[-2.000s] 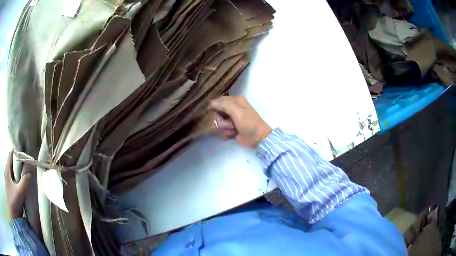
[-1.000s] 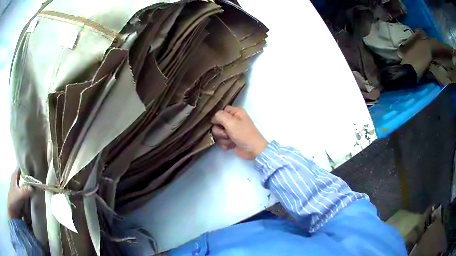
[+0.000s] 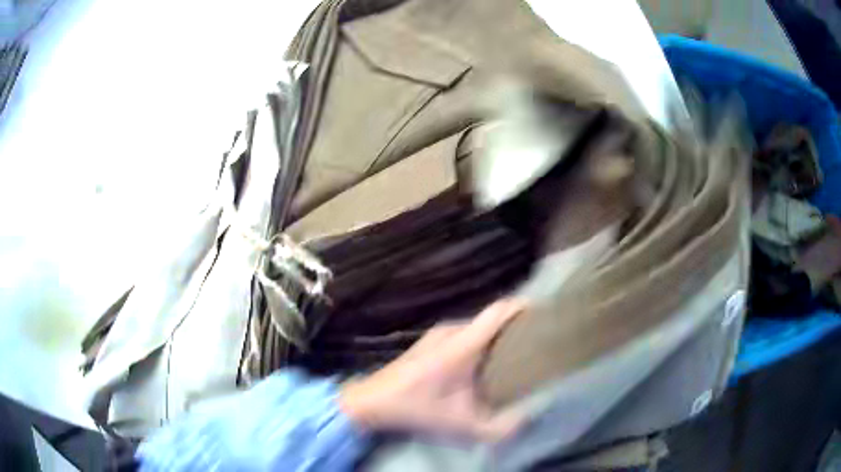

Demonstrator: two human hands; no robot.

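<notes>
A thick bundle of brown garment panels (image 3: 406, 64) lies across the white table, tied at its middle with an off-white string (image 3: 290, 267). Pale strips spread left of the tie; a pointed pocket flap shows on top. My left hand (image 3: 443, 378), blurred, comes from the lower left and grips the bundle's lower right part, thumb on the brown layers. The right end is blurred and bent up, its pale side (image 3: 664, 387) showing two small white stickers. A blurred skin-toned patch lies among the right-hand layers; I cannot tell if it is my right hand.
A blue bin (image 3: 738, 69) holding crumpled brown and pale pieces stands beyond the bundle at the right. The white table (image 3: 83, 184) reaches to the left, with its curved edge at the lower left. Dark floor shows at the lower right.
The bundle lies differently, with the flap side up and the tie nearer the middle. My left hand has moved from the far left to the lower middle. My right hand has left its former place.
</notes>
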